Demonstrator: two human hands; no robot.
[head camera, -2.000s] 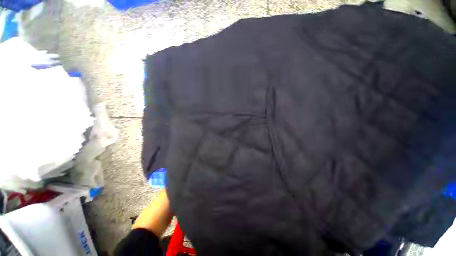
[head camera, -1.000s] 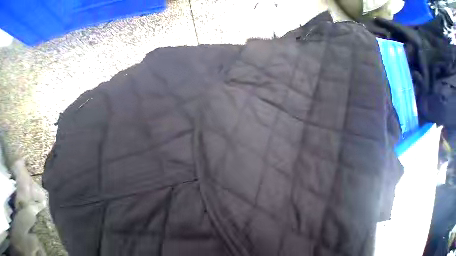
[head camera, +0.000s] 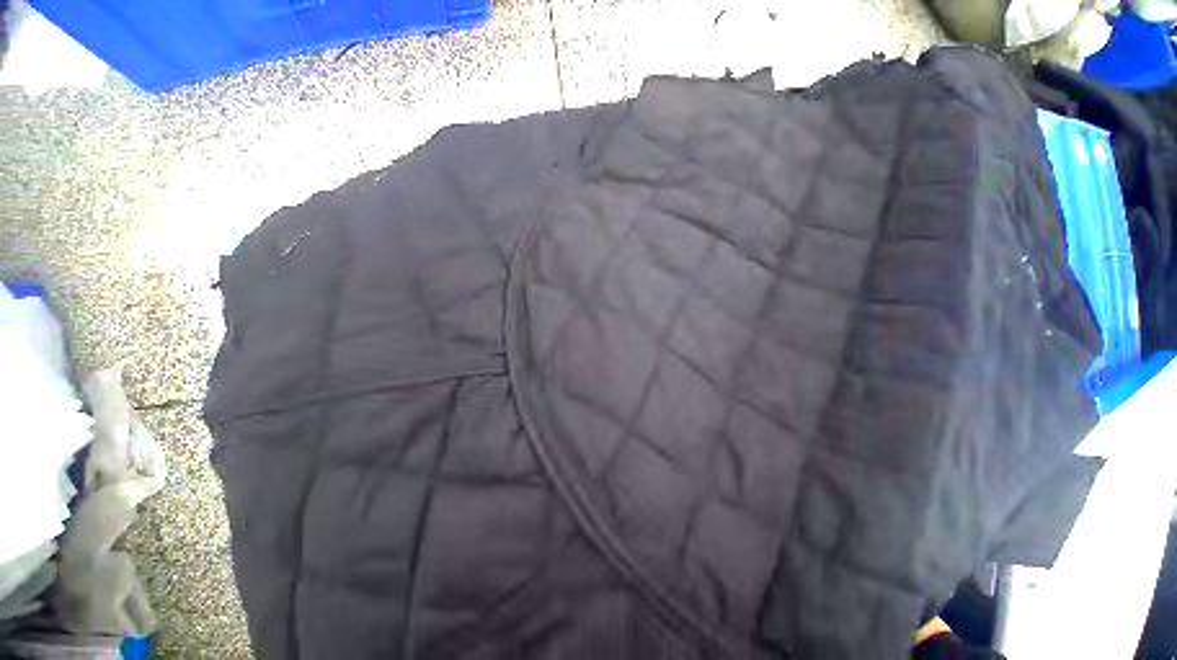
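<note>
Black quilted garment panels (head camera: 645, 361) fill the middle of the view, spread out with diamond stitch lines and a curved seam. Their left edge hangs over the floor and their right side lies against a blue crate (head camera: 1095, 226) and a white surface (head camera: 1097, 554). What supports them underneath is hidden. Neither of my hands can be seen. A small orange and dark patch shows at the bottom edge, right of centre, too little to name.
A blue crate (head camera: 284, 36) stands on the speckled floor (head camera: 129, 206) at the top left. White cloth (head camera: 32, 445) and a crumpled beige cloth (head camera: 114, 516) are at the left. More dark cloth and pale cloth lie at the top right.
My left forearm showed at the bottom left two seconds ago and is now out of view. The panels lie differently, and the view has shifted, showing more of the blue crates.
</note>
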